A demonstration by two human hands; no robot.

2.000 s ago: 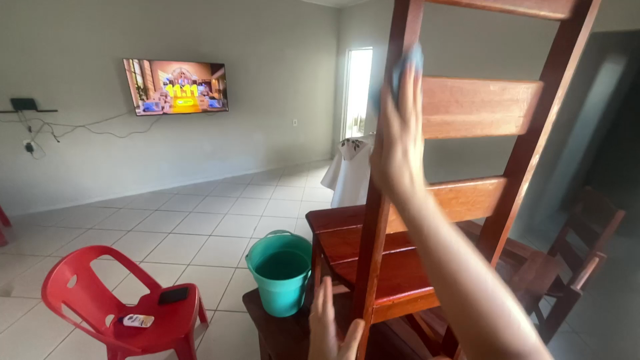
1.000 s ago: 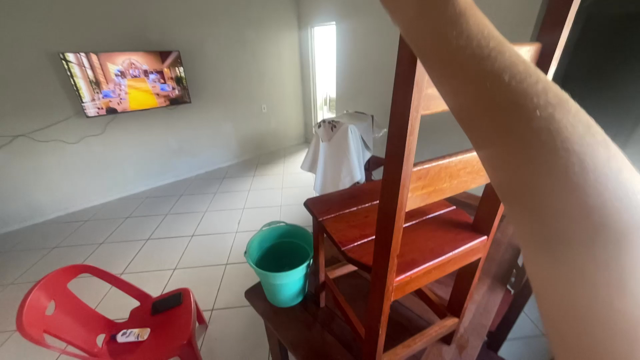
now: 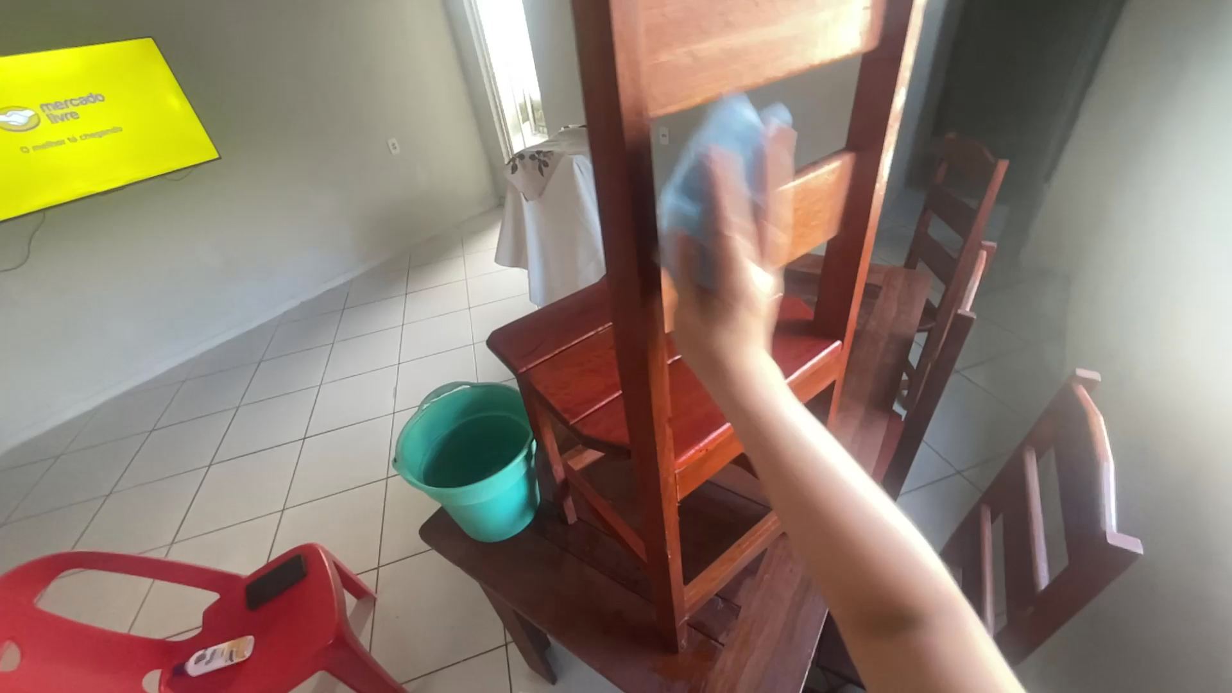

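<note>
My right hand [image 3: 736, 260], blurred, has a light-blue cloth [image 3: 717, 178] under its fingers, near the inner side of the left back post and the lower back slat of a varnished wooden chair [image 3: 630, 318]. The chair stands upright on a dark wooden table [image 3: 597, 621]. A green plastic bucket [image 3: 491, 505] rests on the table's corner, left of the chair's legs; its inside looks dark. My left hand is out of the picture.
A red plastic chair [image 3: 279, 616] at the lower left holds a black phone [image 3: 276, 582] and a small labelled packet [image 3: 219, 656]. More wooden chairs [image 3: 1054, 520] stand at the right. Behind is a cloth-covered table [image 3: 563, 226]; a television [image 3: 106, 125] hangs on the wall.
My right hand has come down from high on the chair back to the area by the lower slat. My left hand, seen low by the chair two seconds ago, has left the view.
</note>
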